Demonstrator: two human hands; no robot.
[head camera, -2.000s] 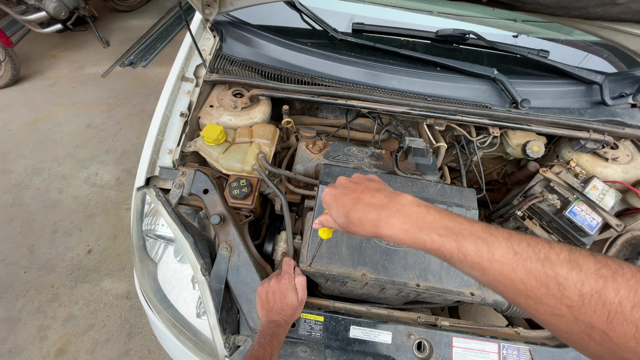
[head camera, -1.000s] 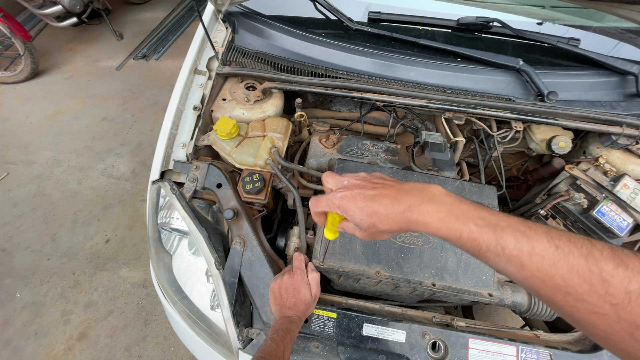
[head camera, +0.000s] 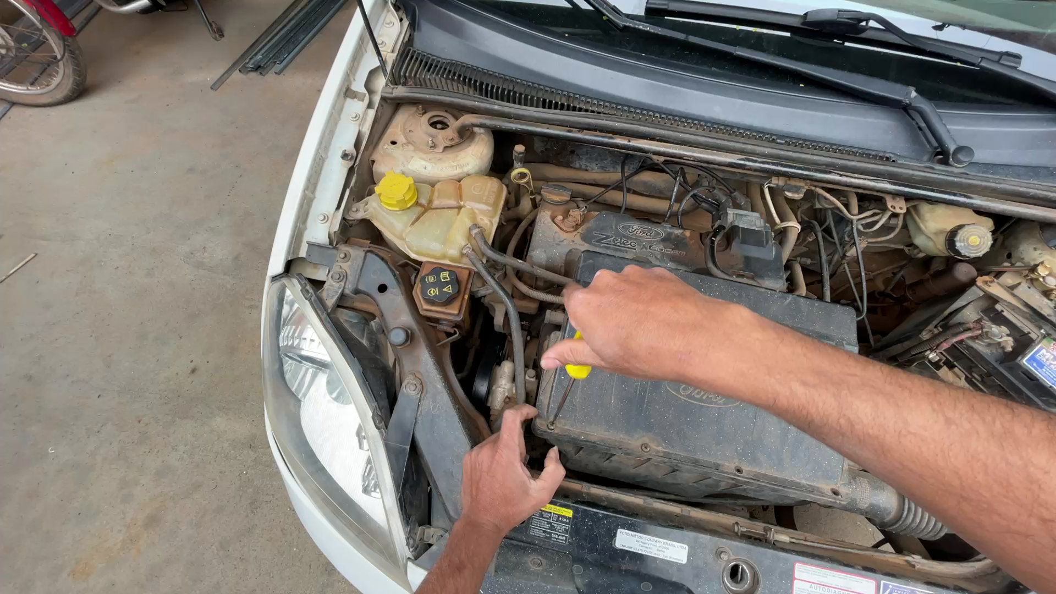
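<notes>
My right hand is closed around the yellow handle of a screwdriver. The thin shaft slants down to a screw at the front left corner of the black air filter housing, which bears a Ford oval. My left hand is just left of that corner, fingers curled and thumb apart, with nothing seen in its grasp. Its fingertips are near the lower end of a black rubber hose that runs down from the coolant expansion tank. The screwdriver's tip is small, and its exact seating is hard to tell.
A power steering reservoir with a black cap sits beside the left headlight. Behind the housing is the engine cover; the battery is at the right. The front crossmember runs along the near edge. A motorcycle wheel stands at upper left.
My left thumb and fingers have spread apart near the housing corner. My right hand still holds the screwdriver, whose shaft now shows reaching the corner screw.
</notes>
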